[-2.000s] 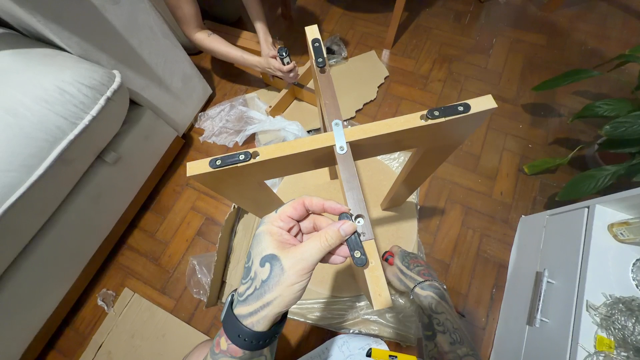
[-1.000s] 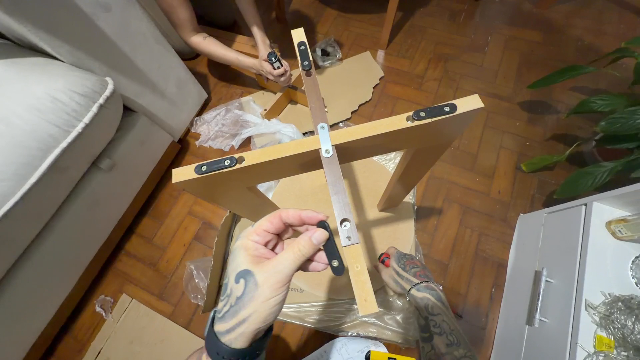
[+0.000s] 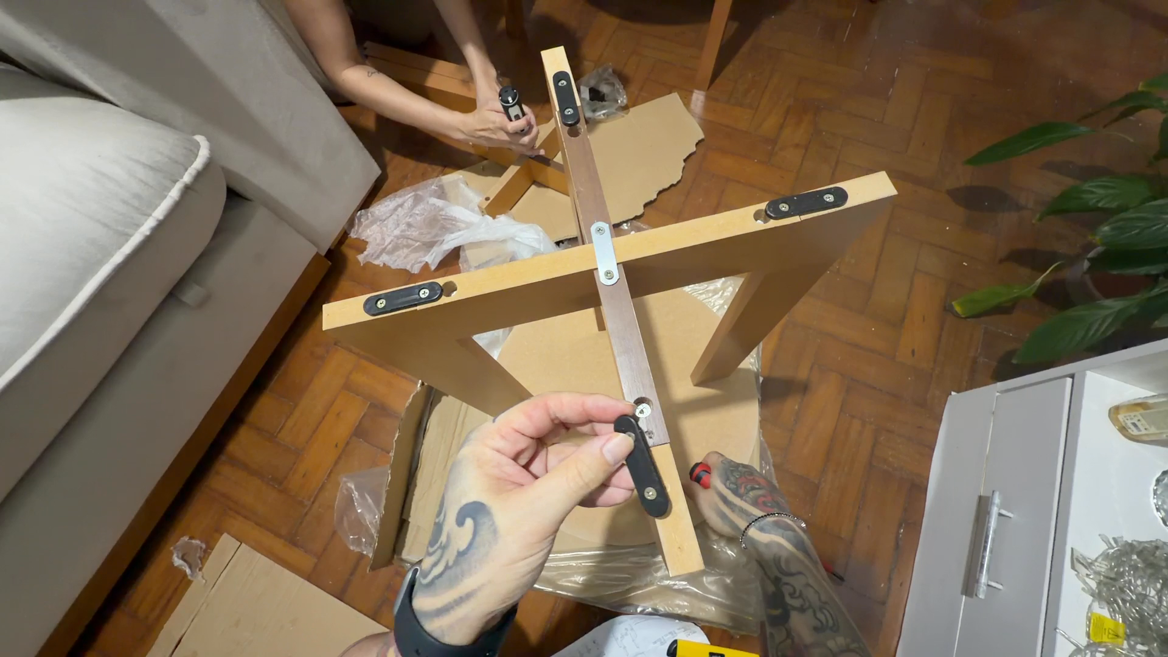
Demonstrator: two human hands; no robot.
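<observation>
Between thumb and fingers, my left hand [image 3: 538,484] holds a black plastic foot pad [image 3: 642,467] with screws in it, against or just over the near arm of a cross-shaped wooden frame [image 3: 511,283]. Similar black pads sit on the other arms: left [image 3: 403,299], right [image 3: 807,203] and far [image 3: 566,99]. A metal plate [image 3: 605,253] with two screws spans the crossing. Right of the near arm, my right hand [image 3: 739,497] is closed around a tool with a red and black handle [image 3: 701,474]; its far end is hidden.
Another person's hands [image 3: 502,123] work with a dark tool over wooden parts on torn cardboard [image 3: 657,151]. Plastic wrap [image 3: 438,228] lies beside them. A grey sofa [image 3: 100,246] stands left, a white cabinet [image 3: 995,511] right, a plant [image 3: 1113,228] behind it. A yellow object [image 3: 712,649] is at the bottom edge.
The black pad, seen beside the near arm one second ago, now overlaps it. My left hand has moved with it toward the arm. My right hand stays to the right of the frame.
</observation>
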